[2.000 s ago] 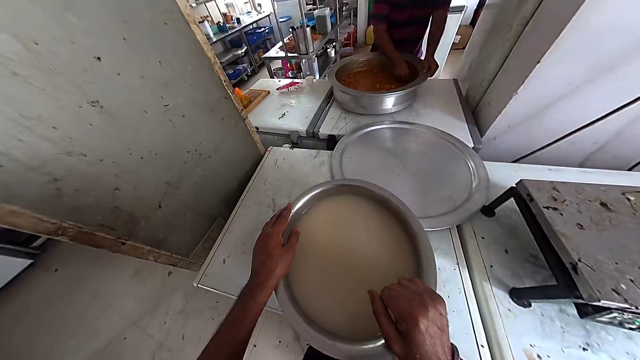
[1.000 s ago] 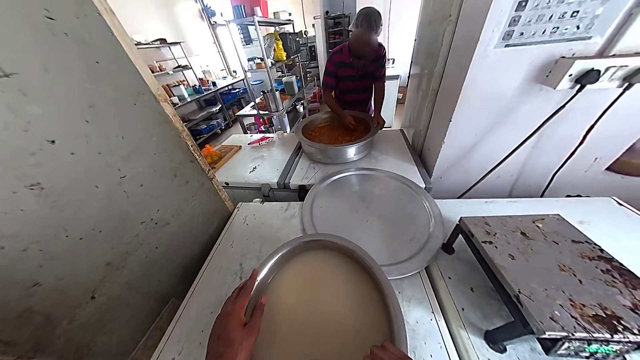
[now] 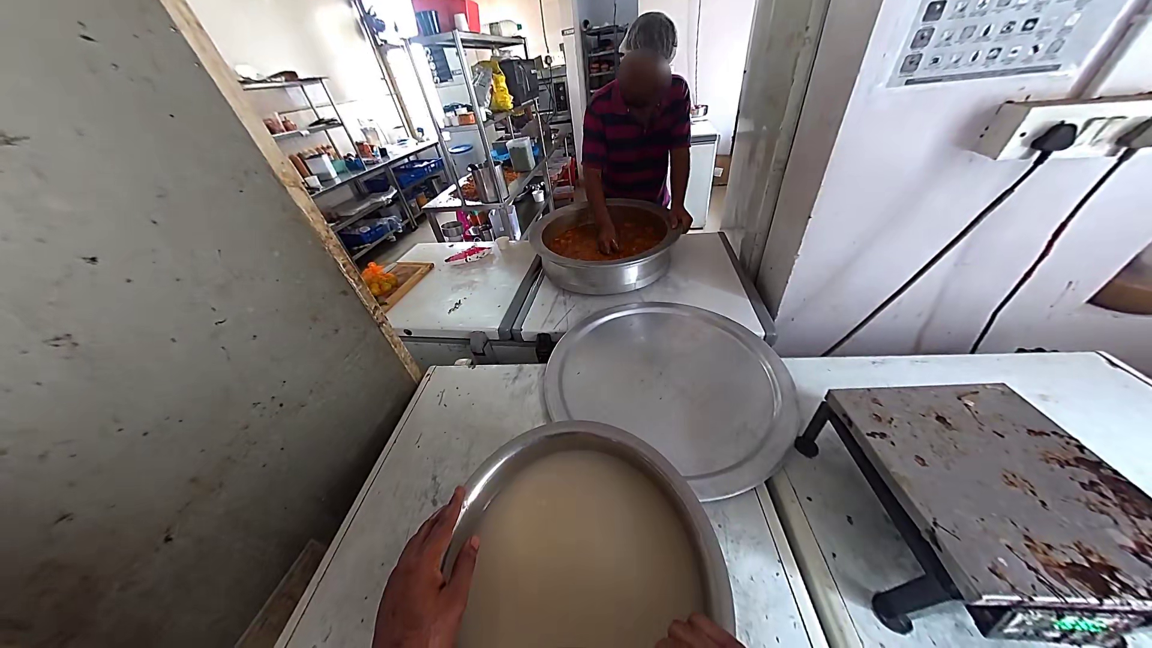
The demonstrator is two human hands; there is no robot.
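Note:
A wide metal pot (image 3: 706,540) of cloudy, pale liquid stands on the white worktop (image 3: 477,400) close in front of me. At its left rim is my left hand (image 3: 425,576), thumb inside and fingers outside, gripping the rim. Only the knuckles of my right hand (image 3: 697,633) show at the bottom edge, by the right side of the pot; its fingers are mostly hidden, so its hold is unclear. Just beyond the pot lies a large round metal lid (image 3: 670,387), partly behind the pot's far rim.
Across the worktop, a person (image 3: 637,117) has one hand in a metal pot (image 3: 607,274) of orange-red food. A platform scale (image 3: 999,477) with a stained top stands at right. A grey panel (image 3: 180,315) borders the left. A wooden board (image 3: 407,283) holds bagged orange items.
The view has tilted up, showing more of the person opposite. My right hand, fully visible over the pot's right side two seconds ago, is now mostly below the frame.

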